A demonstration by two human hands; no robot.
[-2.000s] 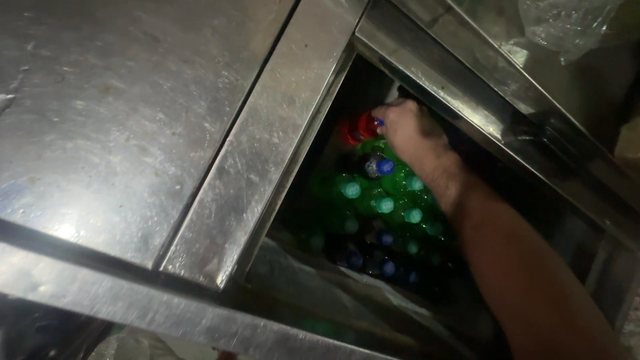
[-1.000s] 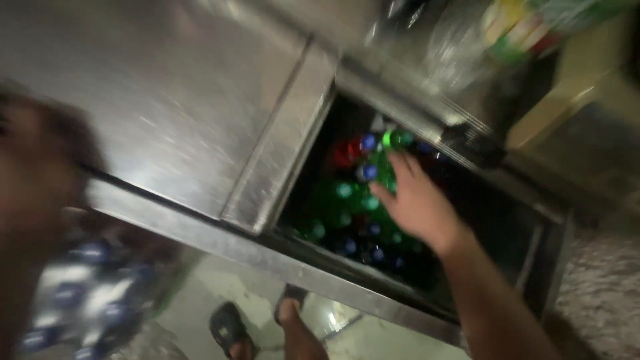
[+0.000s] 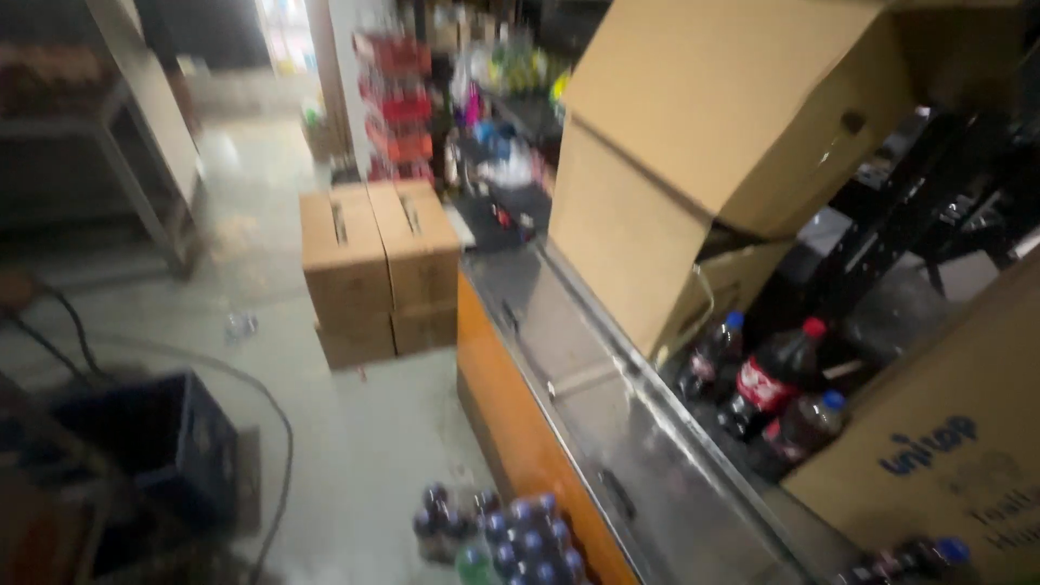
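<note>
Neither my left hand nor my right hand is in view. A chest cooler with a metal top (image 3: pixel 569 357) and an orange side runs from the middle to the bottom right. Beside it on the floor, at the bottom, stand several dark bottles with blue caps (image 3: pixel 532 540) and a green bottle (image 3: pixel 474 566). Behind the cooler's top are a large cola bottle with a red cap (image 3: pixel 768 374) and smaller dark bottles with blue caps (image 3: pixel 800 426). Another dark bottle (image 3: pixel 902 561) lies at the bottom right edge. The view is blurred.
Stacked cardboard boxes (image 3: pixel 345 284) stand at the cooler's far end, with red crates (image 3: pixel 398 106) behind. Large cardboard cartons (image 3: pixel 650 187) rise at the right. A blue crate (image 3: pixel 203 455) and a cable (image 3: pixel 284 439) are on the floor at left, near a metal table (image 3: pixel 122 162).
The view has swung up and away from the cooler's open compartment of bottles to the wider room. My hands, seen in the earlier frames, are out of view.
</note>
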